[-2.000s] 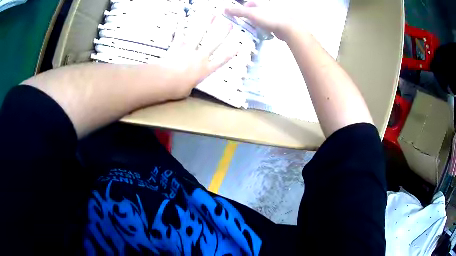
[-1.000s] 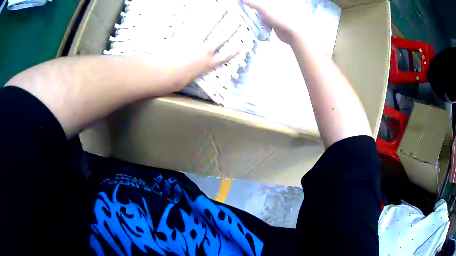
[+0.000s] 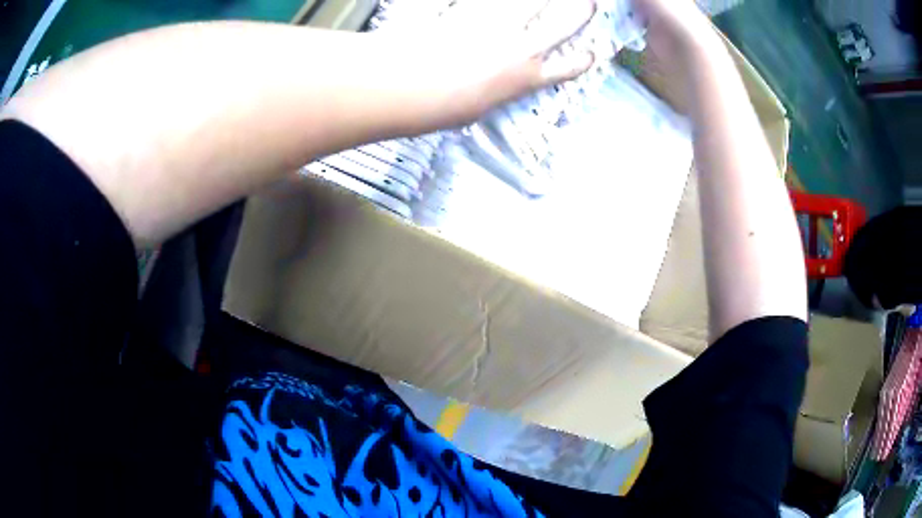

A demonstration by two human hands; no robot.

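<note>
A stack of white plastic housings (image 3: 521,152) is at the top centre, over the open cardboard carton (image 3: 455,304). My left hand (image 3: 505,51) lies on its near side with the fingers pointing up and right. My right hand (image 3: 667,25) is at the far right end of the stack, cut off by the top edge, its fingertips hidden. More white housings (image 3: 379,177) lie in the carton below my left forearm. A flat white sheet (image 3: 596,212) lies in the carton to the right.
A green bench top (image 3: 192,15) is at the upper left. A red stool (image 3: 829,228), a dark rounded shape (image 3: 890,258) and a smaller brown carton (image 3: 834,379) are at the right. The floor with a yellow line (image 3: 452,417) shows below the carton.
Both hands and the white stack between them have moved up and right relative to the carton. More housings and the sheet now show beneath. The view has turned, showing more of the carton's near side.
</note>
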